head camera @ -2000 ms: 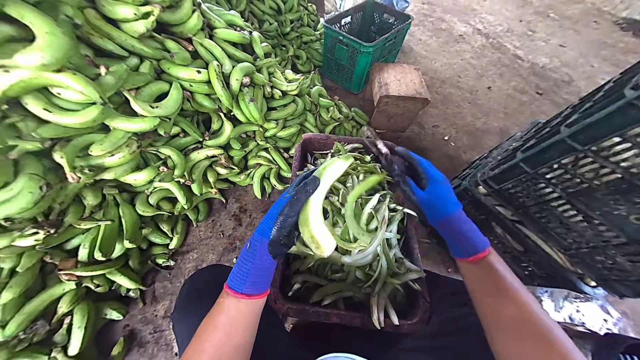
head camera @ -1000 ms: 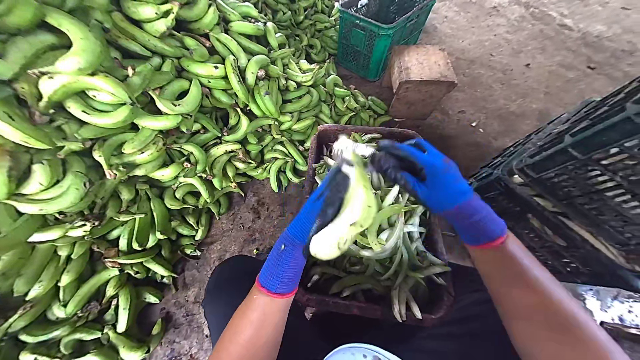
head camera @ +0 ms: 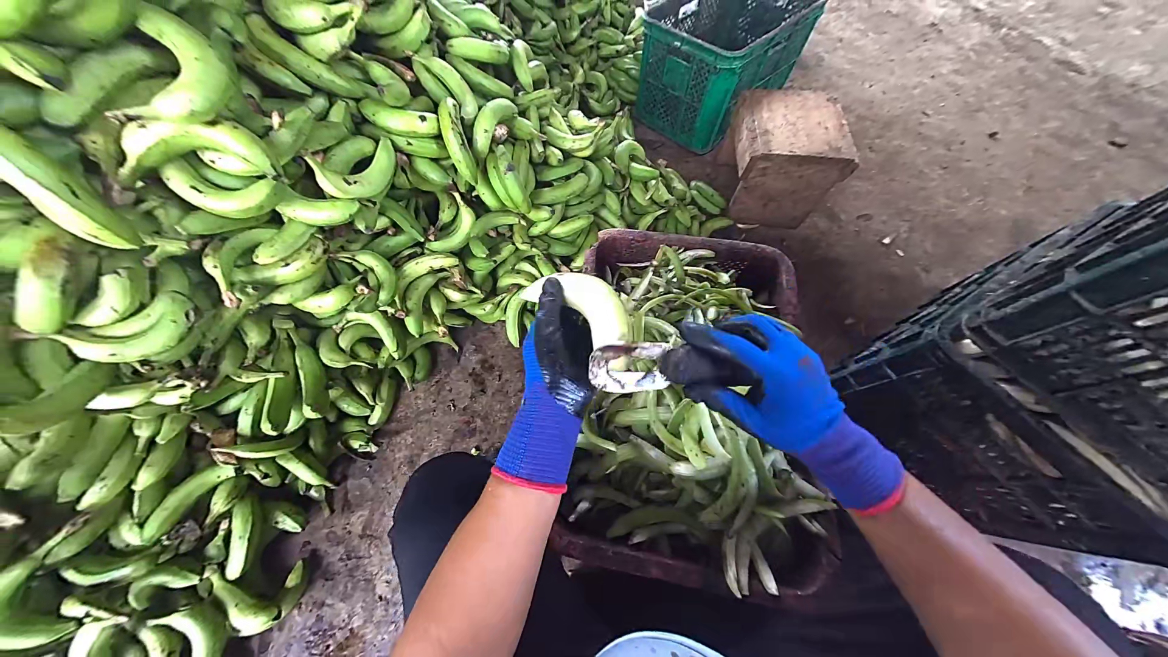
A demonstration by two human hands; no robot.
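My left hand, in a blue glove with a black palm, is closed around a pale, largely peeled plantain. In my right hand, gloved alike, is the dark handle of a peeler, whose metal head touches the plantain's lower end. Below both hands, a dark red crate holds a heap of green peel strips. Unpeeled green plantains lie in a big pile to the left.
A green plastic crate and a wooden block stand beyond the peels. Dark stacked crates rise at the right. The rim of a pale round container shows at the bottom edge.
The plantain has turned in my left hand, its free end now pointing up and left. My right hand has come to the plantain's lower end with the peeler.
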